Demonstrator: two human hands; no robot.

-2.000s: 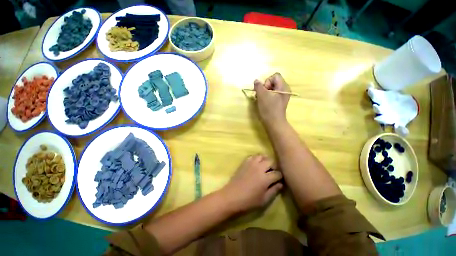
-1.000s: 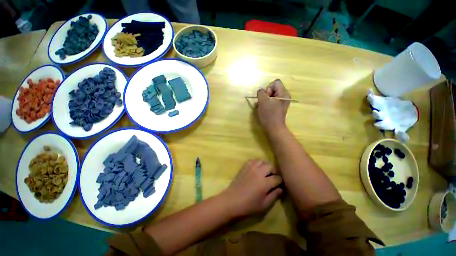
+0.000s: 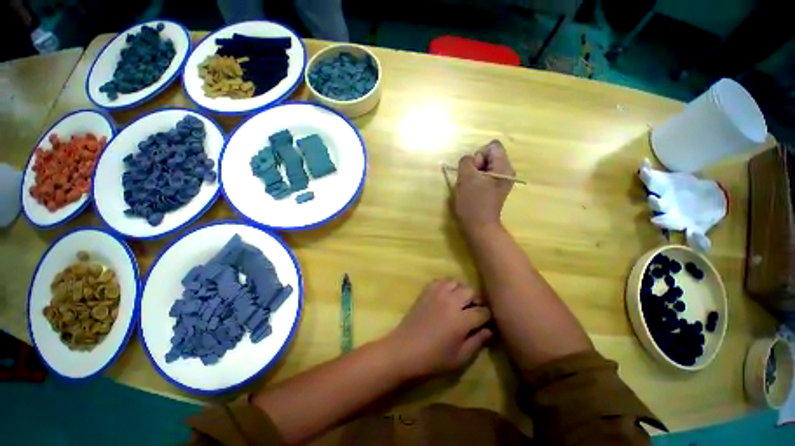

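Observation:
My right hand (image 3: 484,187) is shut on a thin pale wooden stick (image 3: 504,177), its left end sticking out past the fingers near the table surface. My left hand (image 3: 442,327) rests on the table (image 3: 401,231), against my right forearm, palm down with fingers bent; its underside is hidden. A slim green pointed tool (image 3: 347,314) lies on the table left of my left hand. No tray is in view.
Blue-rimmed white plates at left hold slate strips (image 3: 205,305), yellow rounds (image 3: 83,305), orange pieces (image 3: 68,172) and others. A small bowl (image 3: 344,78) stands behind. At right are a bowl of black pieces (image 3: 673,309), white gloves (image 3: 684,200), a white container (image 3: 710,126) and a brown box (image 3: 774,226).
My right hand has moved slightly to the right with the stick, whose angle has changed. My left hand has stayed in about the same place. The camera view has shifted a little.

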